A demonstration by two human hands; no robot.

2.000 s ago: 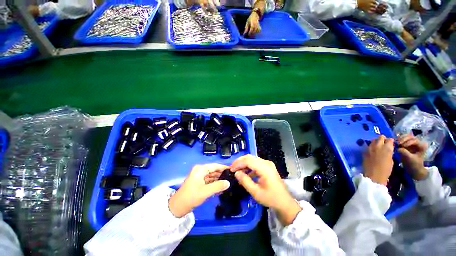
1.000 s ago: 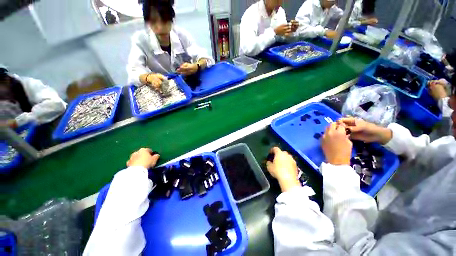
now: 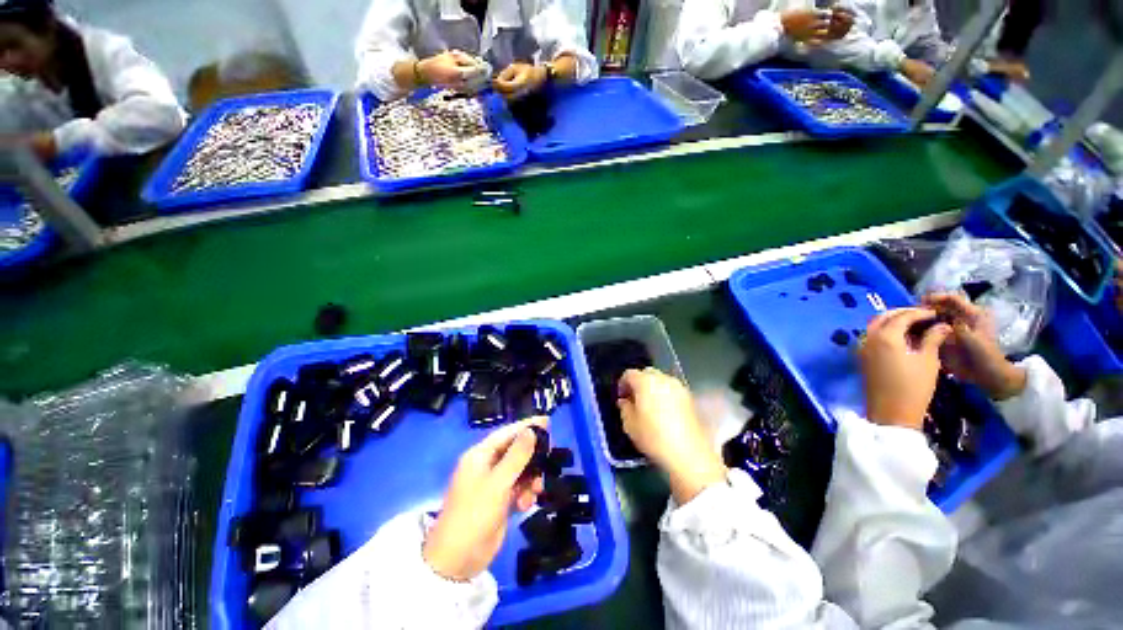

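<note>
My left hand (image 3: 483, 498) is over the right half of the blue tray (image 3: 234, 498), closed on a black plastic housing (image 3: 538, 453) between thumb and fingers. Many black housings (image 3: 431, 357), some with a silver-white band, lie along the back, left and right sides of the tray. My right hand (image 3: 663, 425) reaches into the clear plastic tub (image 3: 669, 348), which holds small black inserts (image 3: 612, 359). Its fingertips are over or among the inserts; whether they pinch one is hidden.
Clear blister trays (image 3: 105, 505) are stacked at left. Loose black parts (image 3: 761, 443) lie right of the tub, beside the neighbour's blue tray (image 3: 800, 351) and the neighbour's hands. Behind runs the green conveyor belt (image 3: 406, 265) with a black part (image 3: 330, 319). People work across it.
My left hand has come from the tray's back left to over its right half. My right hand has moved from beside the tub into it. A black part now shows on the near belt.
</note>
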